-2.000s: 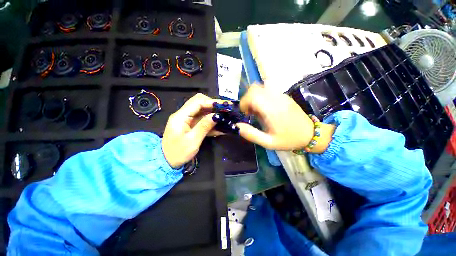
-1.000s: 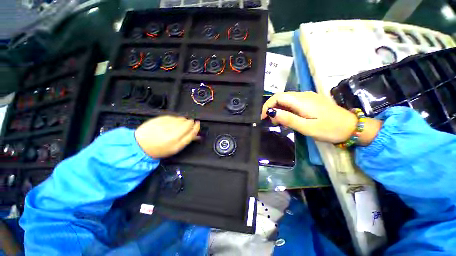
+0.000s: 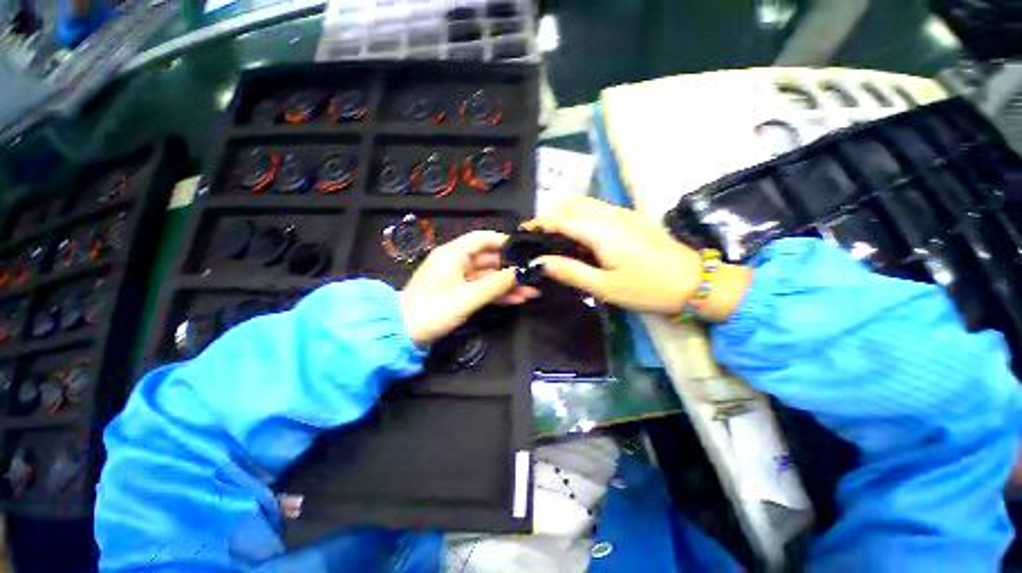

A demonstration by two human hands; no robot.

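Note:
A small round black unit [image 3: 525,255] is held between both hands above the right edge of the foam tray [image 3: 431,448]. My left hand [image 3: 462,287] grips its left side with thumb and fingers. My right hand [image 3: 611,260] holds its right side, fingers over the top and thumb in front. The fingers hide much of the unit. In the foam tray, round black units with orange edges [image 3: 436,174] fill the upper cells, one lies alone [image 3: 408,237] in a middle cell, and plain dark discs [image 3: 307,259] lie at the left.
A second compartment tray [image 3: 67,336] with units is at the left. A dark phone-like rectangle [image 3: 569,341] lies right of the foam tray. A white board [image 3: 717,123] with cut-outs carries a shiny black blister tray [image 3: 852,202]. A clear tray [image 3: 426,31] is beyond. A paper label [image 3: 564,177] lies near the phone.
My hands were apart a second ago, the left over the tray cells. Now they are together on the black unit. The camera view has shifted slightly.

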